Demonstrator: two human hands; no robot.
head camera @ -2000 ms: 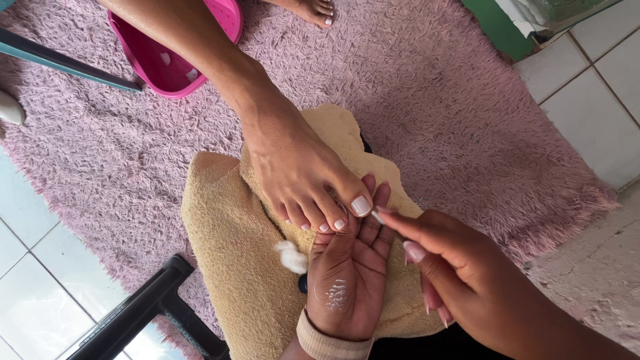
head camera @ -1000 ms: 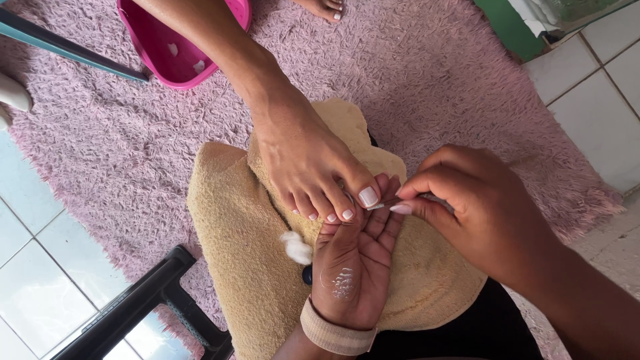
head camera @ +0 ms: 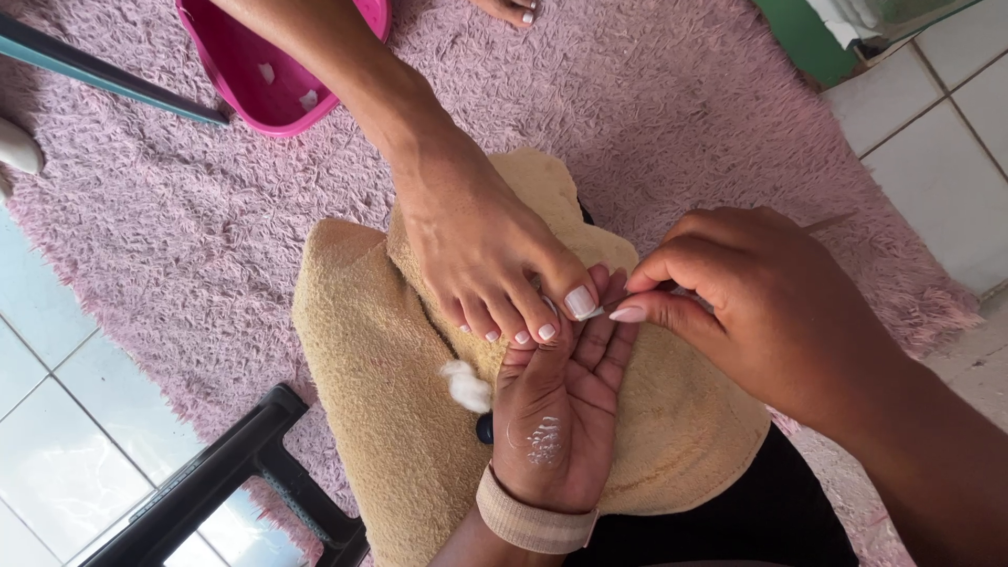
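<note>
Another person's bare foot, its toenails painted pale with white tips, rests over a yellow towel. My left hand lies palm up under the toes, its thumb by the second toe and its fingers under the big toe; white marks show on the palm. Between thumb and fingers, my right hand pinches a thin stick-like tool, whose rear end sticks out behind the knuckles. The tool's pale tip is at the free edge of the big toenail. White cotton sits on the towel beside a partly hidden dark round object.
A pink plastic basin with white scraps stands on the shaggy pink rug. The person's other foot is at the top edge. Black plastic furniture is lower left, a teal leg upper left.
My right hand's index finger, extended along the toenail two seconds ago, is now curled, and the hand sits slightly farther from the toe. My left hand still supports the toes.
</note>
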